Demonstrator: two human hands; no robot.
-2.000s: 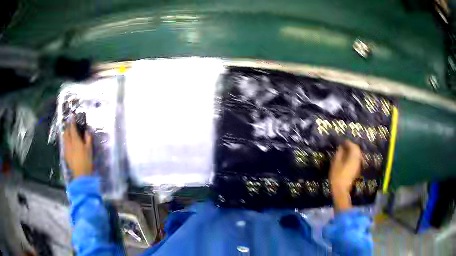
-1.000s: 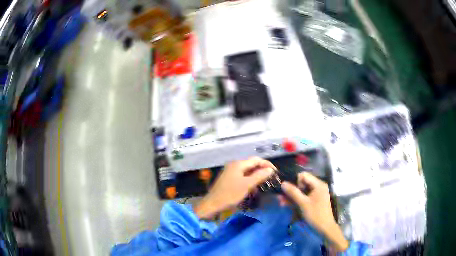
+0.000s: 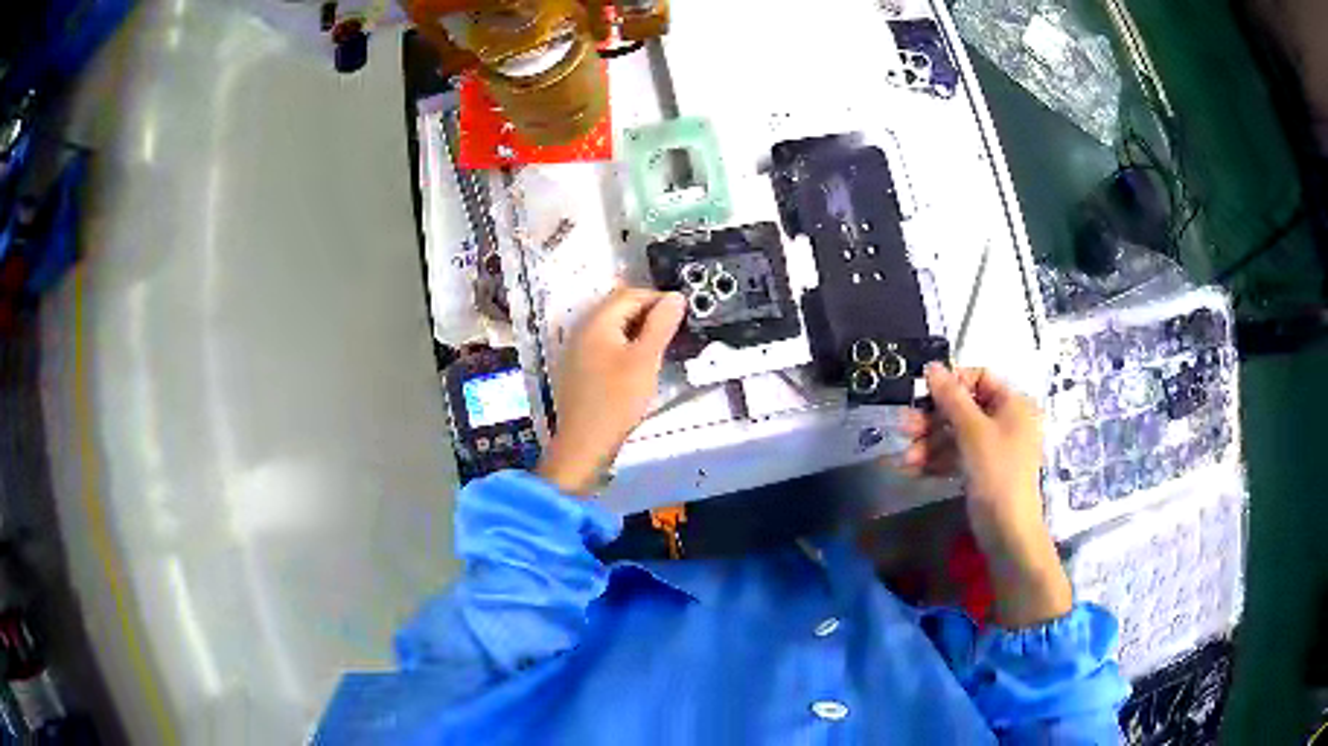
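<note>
My right hand (image 3: pixel 987 437) grips a small black camera cover plate (image 3: pixel 888 367) with three gold-rimmed lens rings by its right end, over the front end of the larger black fixture plate (image 3: pixel 862 241). My left hand (image 3: pixel 619 364) is at the left front edge of the black press nest (image 3: pixel 746 292). Its fingertips touch or nearly touch a plate with three ringed lenses (image 3: pixel 708 292) in the nest. I cannot tell if they grip it. The gold-brown press head (image 3: pixel 556 95) is behind, to the left.
A green-framed fixture (image 3: pixel 679 172) stands behind the nest, and a red pad (image 3: pixel 488 131) lies under the press head. A small display (image 3: pixel 497 401) is at the left. A tray of round pieces (image 3: pixel 1143 401) and a whitish tray (image 3: pixel 1165 568) lie right. A clear bag (image 3: pixel 1041 66) is back right.
The view has come from the trays to the press bed. My hands, close together in front of the bed a second ago, have moved apart: left to the nest, right to the larger fixture plate.
</note>
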